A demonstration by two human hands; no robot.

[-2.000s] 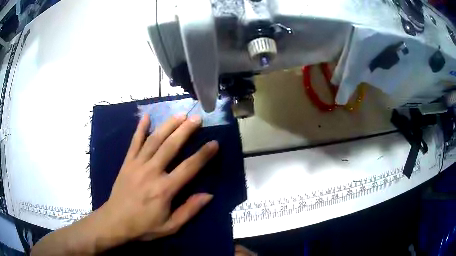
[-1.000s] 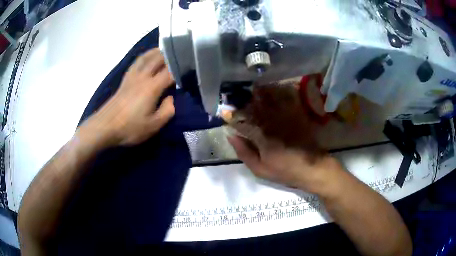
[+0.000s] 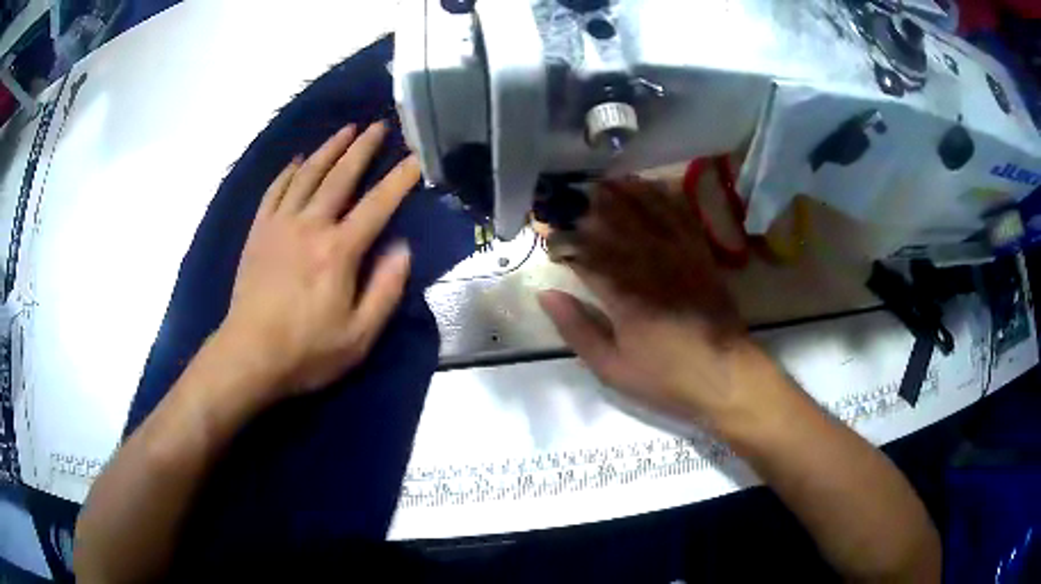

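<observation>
A dark navy cloth panel (image 3: 217,308) with a curved, fraying left edge lies on the table left of the needle and hangs over the front edge. My left hand (image 3: 314,268) lies flat on it, fingers spread. The sewing machine head (image 3: 685,57) stands above; the presser foot area (image 3: 491,234) is at the cloth's right tip, with the bare bed (image 3: 479,314) in front. My right hand (image 3: 651,308) is right of the needle, thumb apart, its fingers in shadow under the head. Whether its fingertips hold anything cannot be told.
Red looped handles (image 3: 717,211) and a yellow loop (image 3: 790,232) lie behind my right hand on the bed. A black clamp-like piece (image 3: 917,314) is at the right table edge. A printed scale (image 3: 616,465) runs along the front edge. Blue plastic (image 3: 993,519) shows low right.
The pale-banded panel edge seen two seconds ago no longer shows; a curved edge lies left. Since one second ago, my left hand has flattened and spread, and the cloth tip has moved back, baring the needle plate.
</observation>
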